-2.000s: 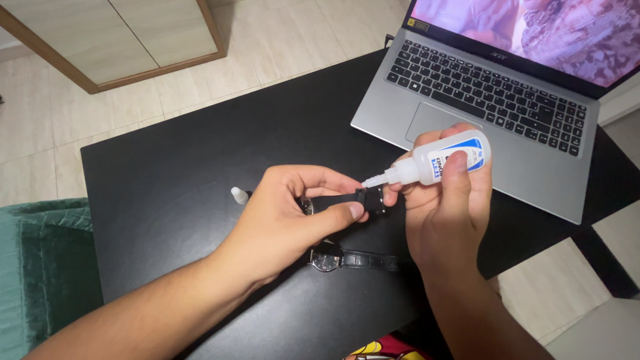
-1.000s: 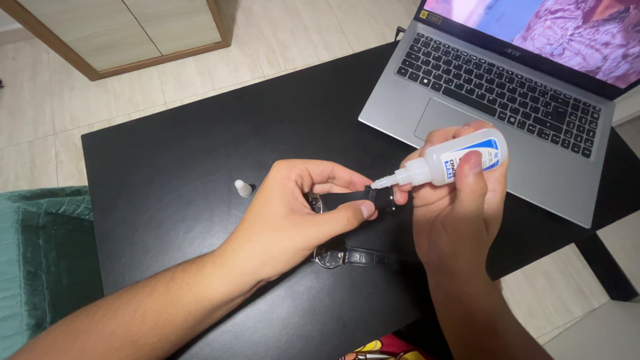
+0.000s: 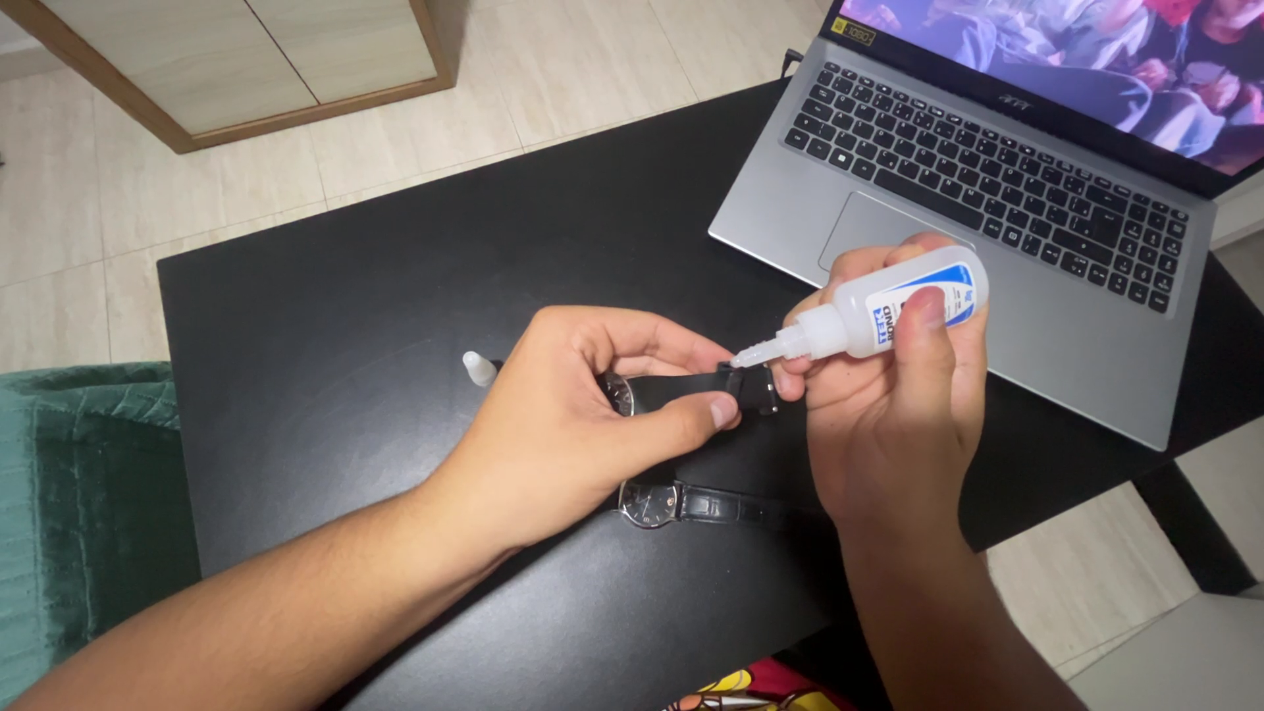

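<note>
My left hand [image 3: 583, 425] grips a wristwatch by its black strap [image 3: 681, 390], the thumb on the near side of the strap; most of the watch's case hides behind the hand. In my right hand [image 3: 899, 415] is a translucent plastic glue bottle [image 3: 859, 314] with a blue and white label. Its nozzle points down to the left, at the strap near the buckle [image 3: 770, 388]; whether the tip touches cannot be told. A second wristwatch [image 3: 650, 502] with a black dial and leather strap lies on the table below my left hand. A small white cap [image 3: 479, 368] lies left of that hand.
An open silver laptop [image 3: 997, 197] stands at the right of the black table [image 3: 326, 326], close behind my right hand. Green upholstery [image 3: 89, 513] is at the left edge, a wooden cabinet [image 3: 276, 69] beyond the table, and colourful patterned fabric [image 3: 760, 686] at the bottom.
</note>
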